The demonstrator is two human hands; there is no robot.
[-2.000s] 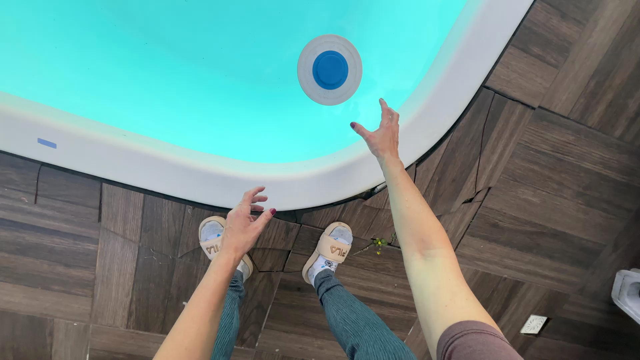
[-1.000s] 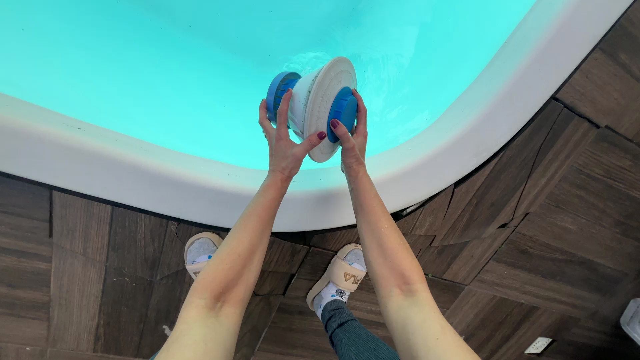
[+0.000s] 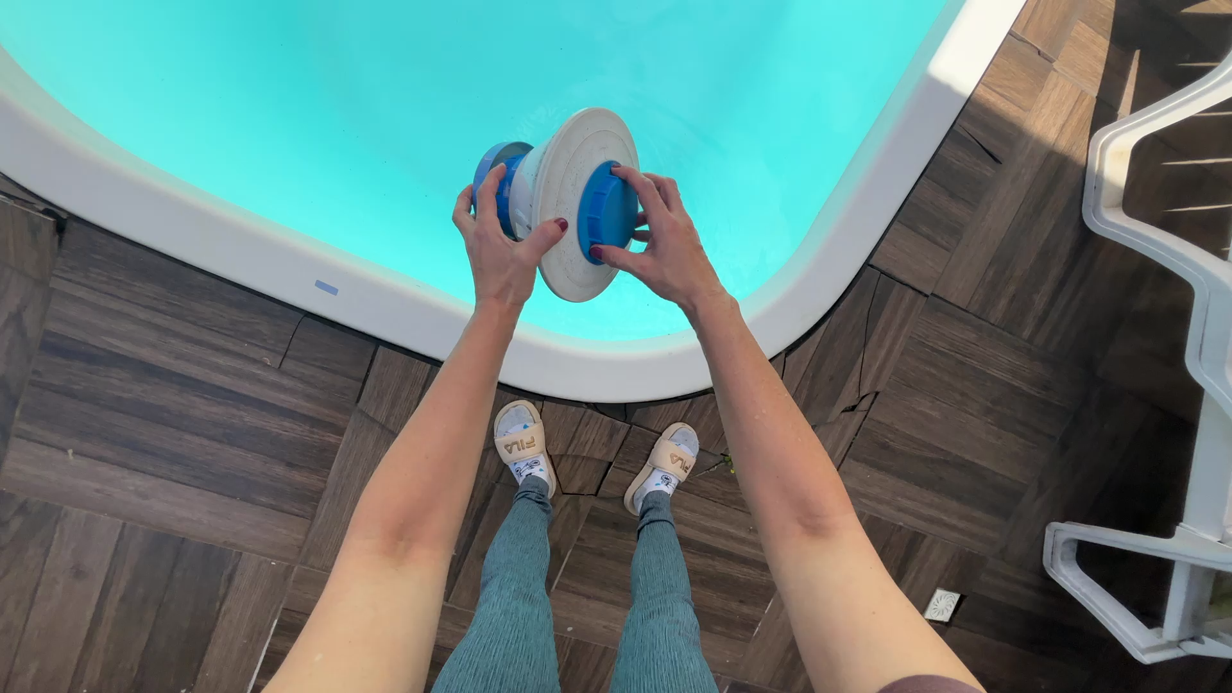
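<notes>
A floating pool chemical dispenser [image 3: 563, 207], with a white disc and blue ends, is tilted on its side above the turquoise water near the pool's rounded corner. My left hand [image 3: 505, 236] wraps its blue and white lower body, the thumb lying against the disc. On the other side, the fingertips of my right hand [image 3: 664, 231] grip the ribbed blue cap [image 3: 608, 212] at the disc's centre. The cap sits against the disc. Part of the lower body is hidden behind my left fingers.
The pool's white rim [image 3: 616, 373] curves just in front of my feet in beige slides. Brown wood-look tiles [image 3: 183, 385], some cracked, surround it. White plastic furniture [image 3: 1208, 318] stands at the right, and a small square drain cover [image 3: 941, 604] lies in the floor.
Two seconds ago the dispenser floated in the water and both hands were empty. It was then taken up in both hands and tilted sideways. Both hands still hold it now.
</notes>
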